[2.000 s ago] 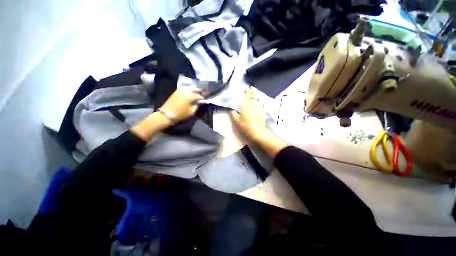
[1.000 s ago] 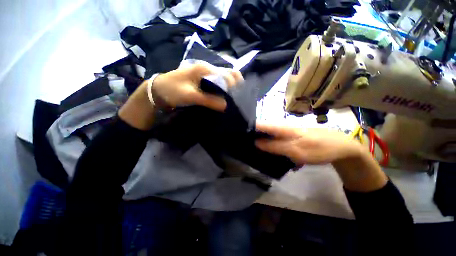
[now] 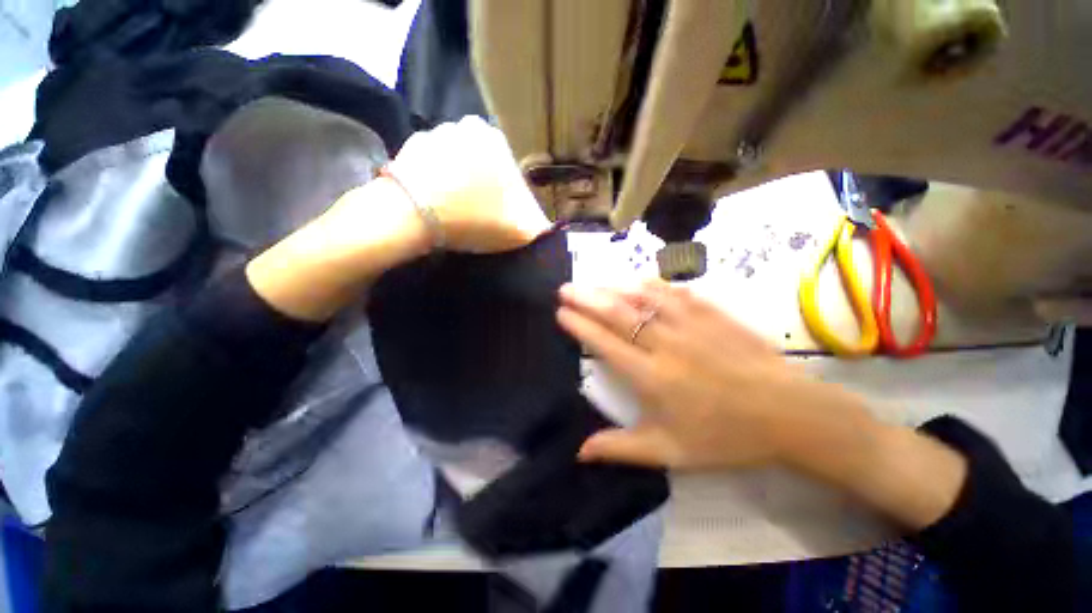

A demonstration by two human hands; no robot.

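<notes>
A black garment piece (image 3: 479, 335) lies on the bed just left of the needle area, its lower part hanging over the front edge. Grey-blue fabric (image 3: 347, 479) is attached around and below it. My left hand (image 3: 467, 186) is at its upper edge beside the presser foot, with the fingertips hidden; whether it grips the cloth cannot be told. My right hand (image 3: 683, 377) lies with fingers extended at the cloth's right edge, apart from each other at the thumb, holding nothing. The sewing machine head (image 3: 575, 84) hides the needle.
Scissors with yellow and red handles (image 3: 884, 287) lie right of the needle. A knurled knob (image 3: 683, 260) stands on the bed near my right fingers. More black and grey-blue cloth (image 3: 114, 228) is heaped at the left. Dark lint specks lie on the bed.
The view is closer to the machine. Both hands and the black piece have moved to the needle area. My left hand has gone from the raised cloth to beside the presser foot.
</notes>
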